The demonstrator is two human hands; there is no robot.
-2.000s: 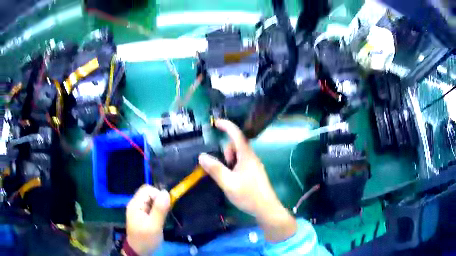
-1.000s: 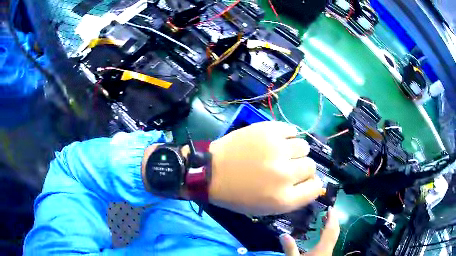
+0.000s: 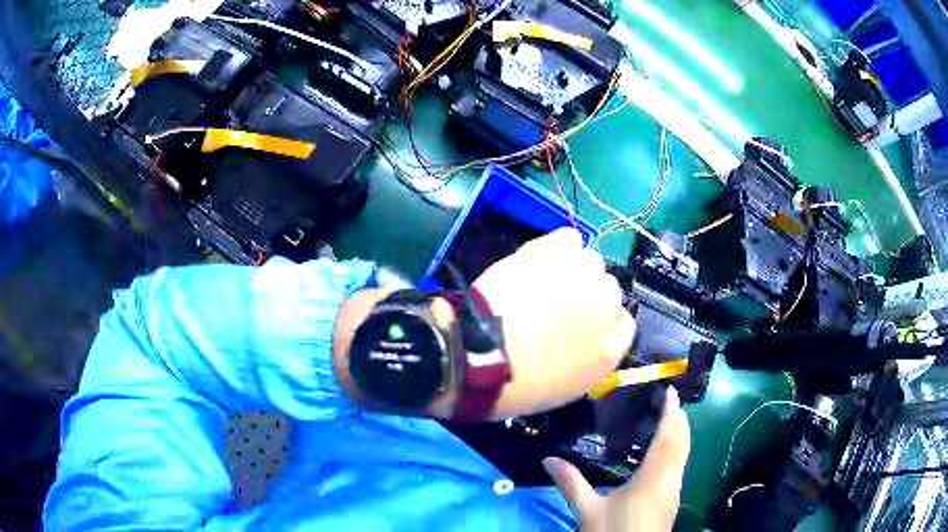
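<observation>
A black housing module lies on the green mat, right of centre, partly under my hands. A flat amber strip lies across it. My left hand, with a watch and a dark red band at the wrist, is over the module's left side. Its fingers are curled and their tips are hidden, so a hold cannot be seen. My right hand is at the module's near end, cut off by the bottom edge, its thumb and a finger spread apart over the housing with nothing visible between them.
A blue open bin stands just beyond my left wrist. Black modules with amber strips and loose wires lie at upper left. More modules stand at right. A black cylindrical tool extends across the right side.
The view has swung round since the first frame. Since the second, my left hand has shifted up, uncovering the amber strip, and my right hand has moved slightly left.
</observation>
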